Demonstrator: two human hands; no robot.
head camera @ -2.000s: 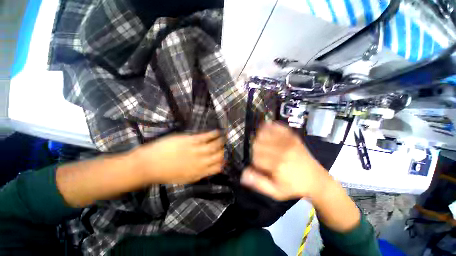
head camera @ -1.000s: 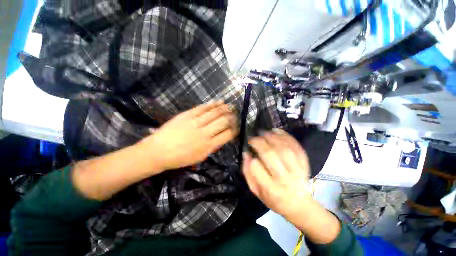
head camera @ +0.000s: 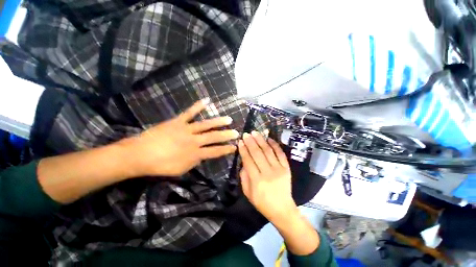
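Note:
The plaid garment (head camera: 151,52), black and grey with white check lines, lies in a large pile left of the needle area (head camera: 287,122). A narrow black strip (head camera: 248,124) runs along it to the needle area. Black lining (head camera: 309,177) lies right of my right hand. My left hand (head camera: 180,141) rests flat on the plaid with fingers spread, pointing right. My right hand (head camera: 265,172) lies on the fabric by the black strip, fingers extended towards the needle area. The two hands' fingertips nearly meet. Neither hand visibly grips the fabric.
The sewing machine head (head camera: 386,57), white with blue stripes, fills the upper right. Black thread snips (head camera: 347,177) lie on the machine bed (head camera: 365,201), with a dark-blue control panel (head camera: 397,195) at its right end. Grey floor and yellow tape (head camera: 281,256) show below.
The view has shifted, so the machine appears lower. My left hand's fingers have spread. My right hand has turned from curled fingers to extended ones, beside the left fingertips. The plaid is spread flatter.

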